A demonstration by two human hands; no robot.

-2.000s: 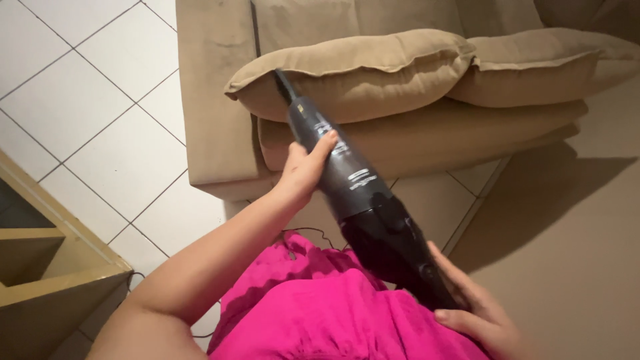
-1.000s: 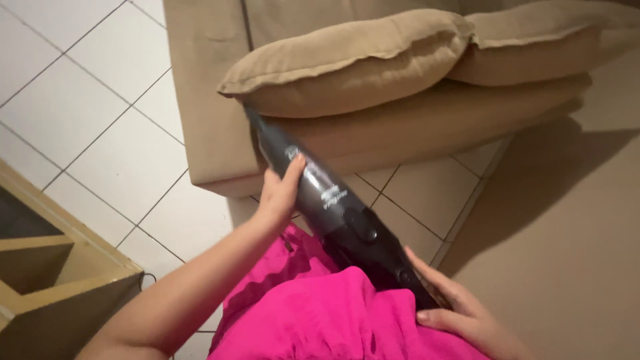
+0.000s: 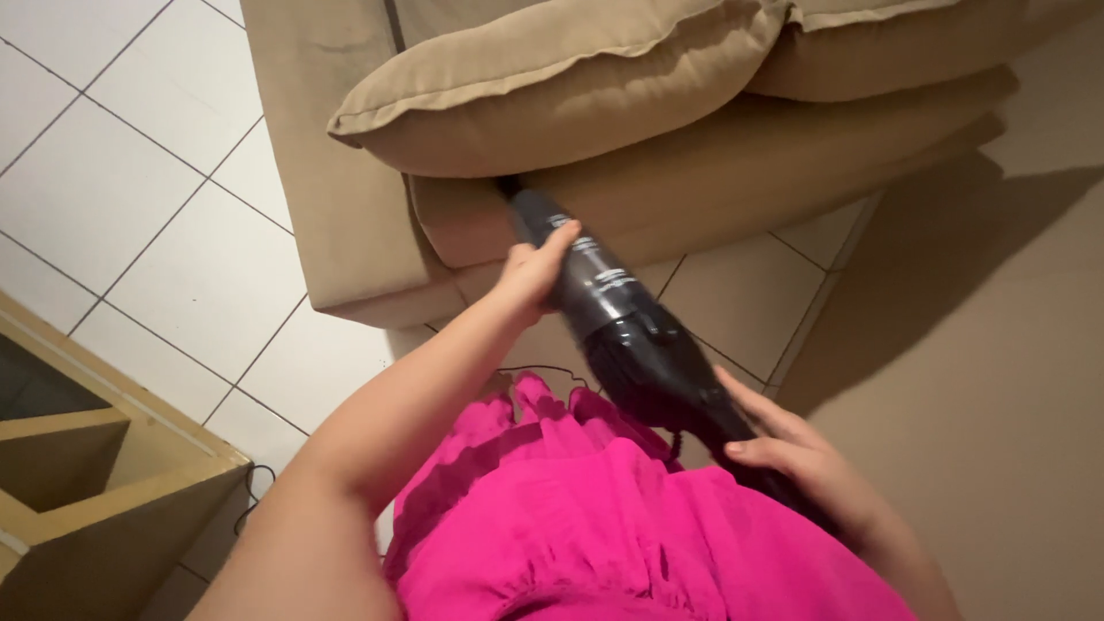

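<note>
A black handheld vacuum cleaner [image 3: 634, 332] slants across the middle of the view, its nozzle pointing up and left. My left hand [image 3: 542, 269] grips its translucent front body from the left side, thumb on top. My right hand [image 3: 780, 435] is closed around the rear handle at the lower right. The narrow nozzle tip [image 3: 509, 184] reaches the lower edge of a beige back cushion [image 3: 552, 103], over the base of the sofa [image 3: 345, 250]; the tip's very end is hidden under the cushion.
A second beige cushion [image 3: 871, 52] lies to the right. A wooden shelf unit [image 3: 129, 483] stands at the lower left on white floor tiles [image 3: 185, 259]. A thin dark cord [image 3: 250, 500] runs beside it. A beige wall [image 3: 975, 362] bounds the right side.
The vacuum's nozzle has moved right along the underside of the cushion, away from its left corner, where it was one second ago. Both hands keep their hold.
</note>
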